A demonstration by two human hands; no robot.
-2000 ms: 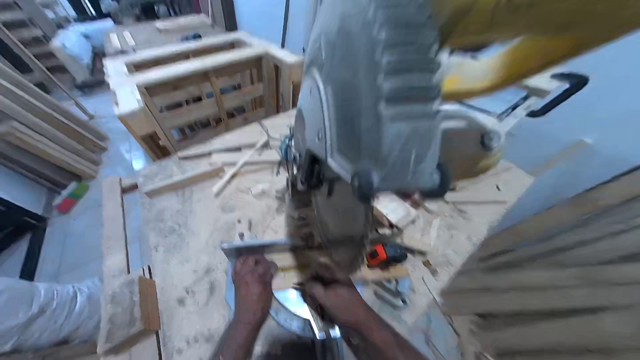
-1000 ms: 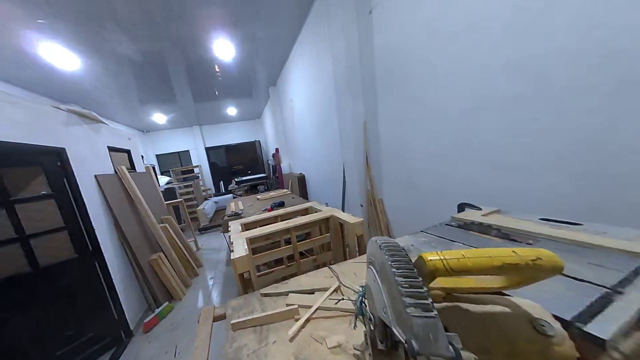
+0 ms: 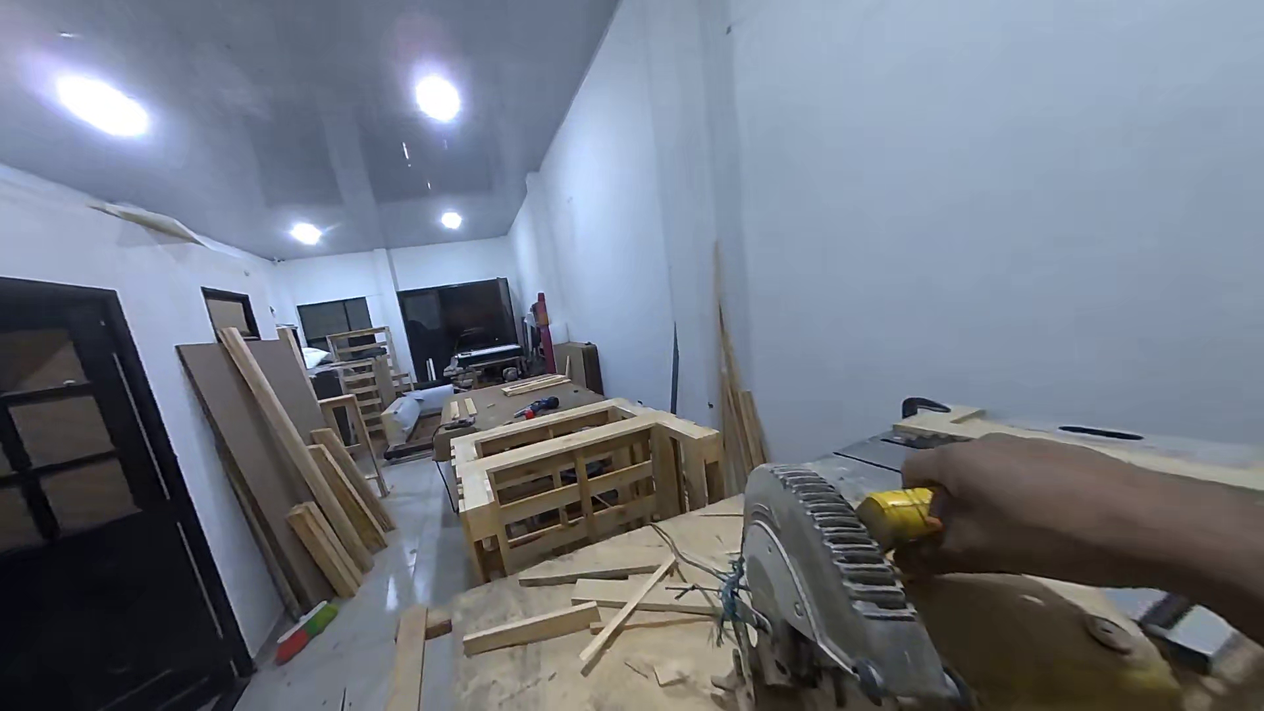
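My right hand (image 3: 973, 494) is wrapped around the yellow handle (image 3: 897, 515) of a miter saw, its forearm coming in from the right edge. The ribbed grey blade guard (image 3: 825, 573) of the saw stands just left of the hand, with the beige motor housing (image 3: 1047, 632) below. My left hand is outside the view. Teal wire or string (image 3: 732, 595) is tangled at the guard's left side. Several wood offcuts (image 3: 533, 628) lie on the plywood worktop (image 3: 513, 683) left of the saw.
A slatted wooden frame (image 3: 583, 484) stands beyond the worktop. Boards (image 3: 296, 454) lean on the left wall beside a dark door (image 3: 89, 474). A red and green brush head (image 3: 306, 632) lies on the floor. A table saw (image 3: 869, 451) with wood on it is at the right.
The view has swung up from the saw base, where both hands were earlier. My right hand has come onto the yellow handle, which was bare one second ago.
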